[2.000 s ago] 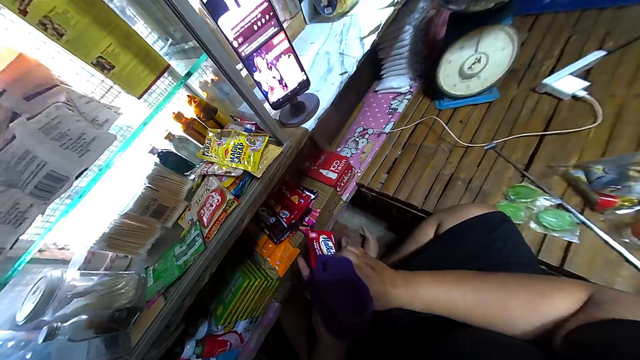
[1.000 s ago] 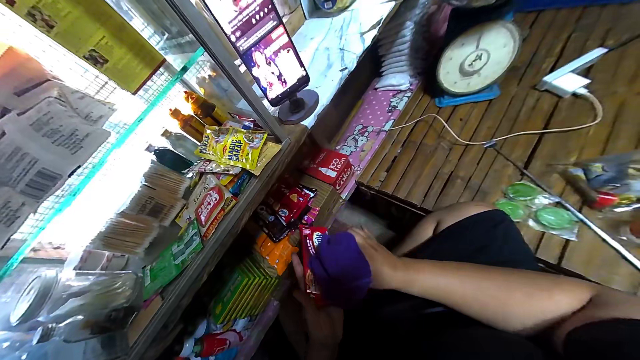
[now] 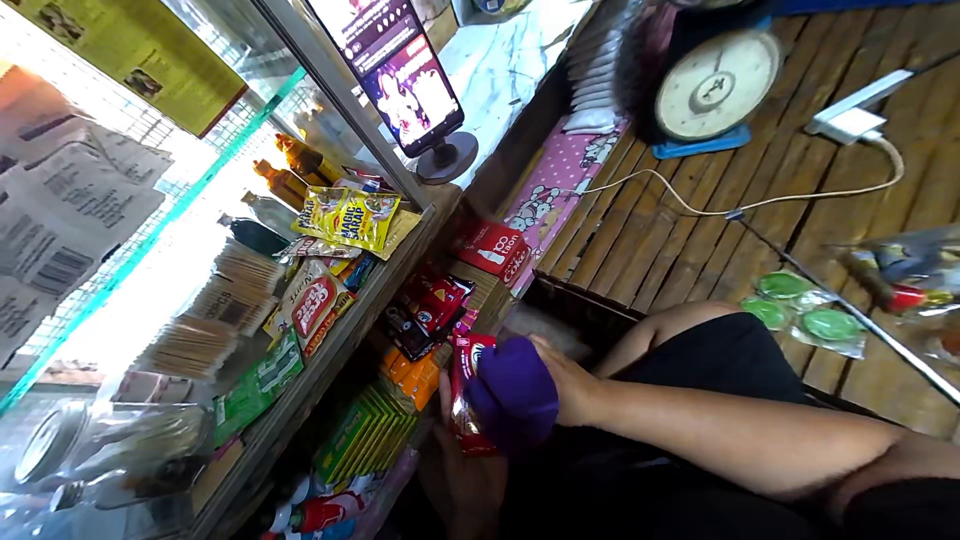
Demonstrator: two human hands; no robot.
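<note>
My left hand [image 3: 469, 469], low in the view and partly in shadow, holds a red foil packet [image 3: 466, 431] with white lettering by its edge. My right hand [image 3: 562, 382] has a purple cloth [image 3: 521, 390] bunched in its fingers. The cloth lies against the packet's right side and covers part of it. Just left of the packet are orange packets [image 3: 412, 375] on the lower shelf, with red and black sachets [image 3: 431, 307] above them. A row of green and yellow packs [image 3: 365, 435] stands below the orange ones.
A glass-sided case with a wooden ledge [image 3: 330, 360] holds sachets, bottles and toothpick bundles. A phone [image 3: 412, 82] stands at its top end. Behind my knee, a dial scale [image 3: 716, 86], white cable [image 3: 675, 196] and green discs in plastic [image 3: 832, 322] rest on bamboo slats.
The packet was mostly hidden by the cloth and fingers two seconds ago; now more of its length shows. The cloth and my right hand have shifted slightly around it.
</note>
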